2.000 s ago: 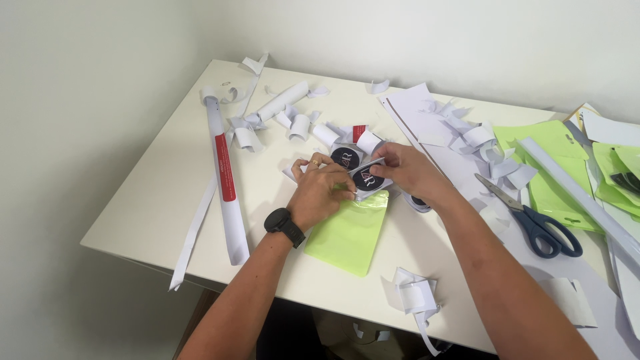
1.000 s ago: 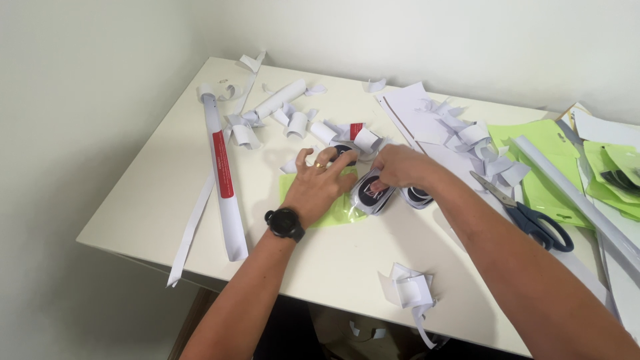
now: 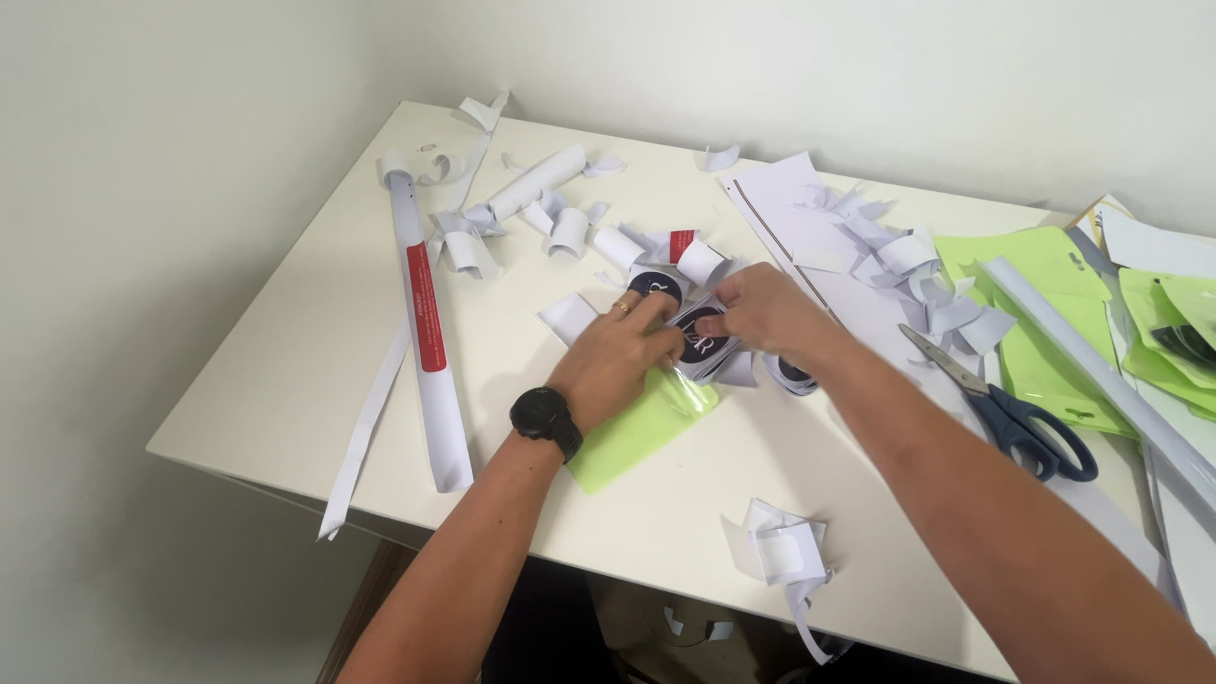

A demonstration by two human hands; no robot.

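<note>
My right hand [image 3: 765, 309] pinches a stack of cut stickers [image 3: 698, 347], each with a round black print, over the middle of the table. Against the left side of that stack rest the fingers of my left hand [image 3: 617, 356], which wears a ring; a black watch is on that wrist. Beneath my left hand lies a lime-green plastic pouch [image 3: 622, 437] with a clear, shiny end by the stack. Another black round sticker [image 3: 657, 285] shows just beyond my left fingertips. A further small stack of stickers [image 3: 793, 375] lies below my right hand. Whether my left fingers grip anything is hidden.
Blue-handled scissors [image 3: 1007, 413] lie at right, near green pouches [image 3: 1035, 275] and a long white strip [image 3: 1102, 370]. Curled paper scraps [image 3: 568, 233] lie along the back. A curled paper strip with a red label [image 3: 432, 380] is at left. Crumpled scraps [image 3: 788, 551] sit near the front edge.
The green pouch, earlier upright toward the front edge, now lies slanted under my left hand. My right hand has drawn back from the right-hand stack toward the middle one.
</note>
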